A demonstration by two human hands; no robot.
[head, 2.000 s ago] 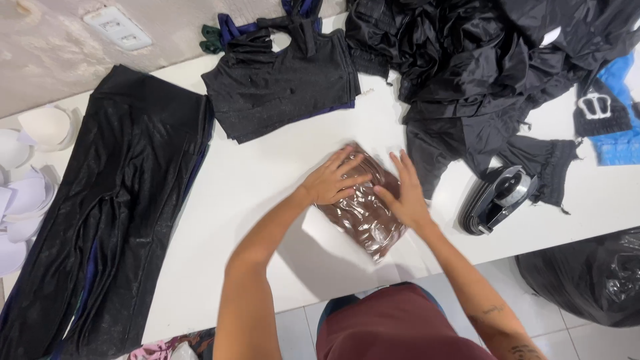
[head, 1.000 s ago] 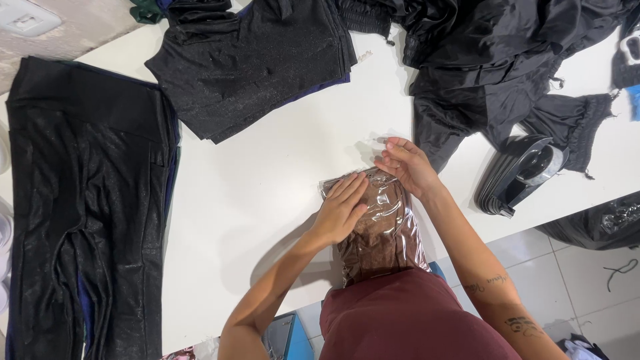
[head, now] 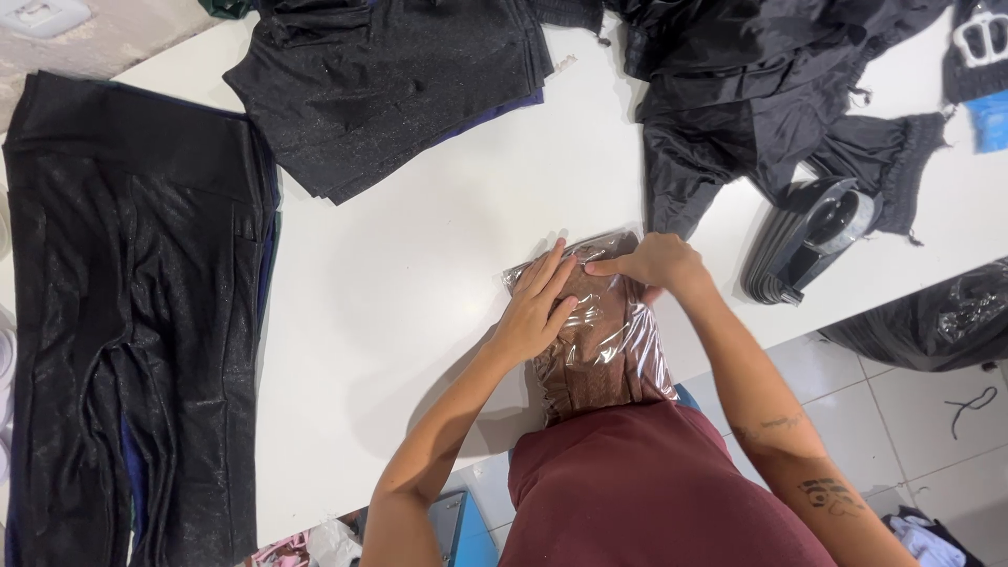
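Observation:
A clear plastic bag with folded brown fabric in it (head: 591, 339) lies at the near edge of the white table (head: 394, 299), its lower end against my maroon shirt. My left hand (head: 539, 307) rests flat on the bag's upper left part, fingers slightly apart. At the upper right corner, my right hand (head: 657, 264) has its index finger stretched over the plastic; the thumb and other fingers are partly hidden, so its grip is unclear.
Black leggings (head: 134, 315) lie stacked at the left, black garments (head: 394, 87) at the top. Shiny black clothing (head: 732, 110) covers the upper right, beside a stack of black plastic hangers (head: 811, 236). A black plastic bag (head: 929, 315) stands below the table's right edge.
The bag has turned from a slanted position to nearly upright in view, its lower end now against my shirt. My right hand has moved from above the bag's top edge down onto its corner.

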